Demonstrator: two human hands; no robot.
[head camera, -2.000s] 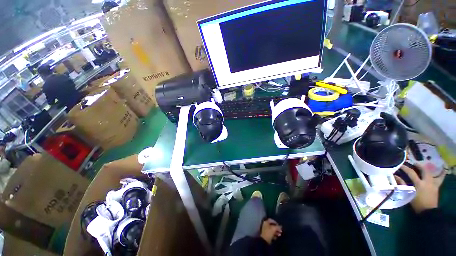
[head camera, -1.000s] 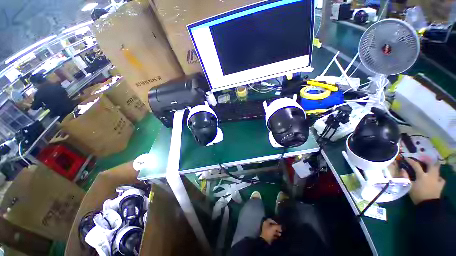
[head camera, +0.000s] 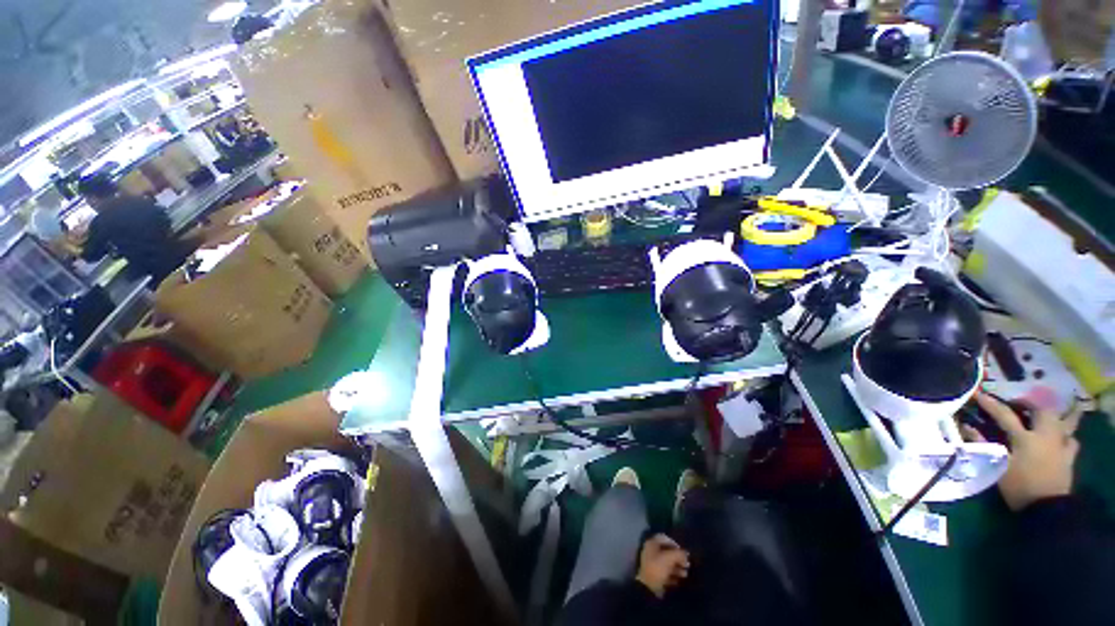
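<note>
My right hand rests on a black mouse on a cartoon mouse pad at the right. My left hand lies in my lap with fingers curled, a small dark thing at its fingertips that I cannot make out. A monitor shows a window with a large dark area. White dome cameras with black heads stand on the green bench: one at left, one in the middle and one at right, just left of my right hand.
An open carton of cameras stands at lower left. A black rounded box, keyboard, yellow ring on blue, fan and long white box surround the cameras. A person is at far left. A printed label lies at right.
The view has shifted slightly. My right hand stays at the mouse, with its fingers slightly moved. My left hand stays in my lap.
</note>
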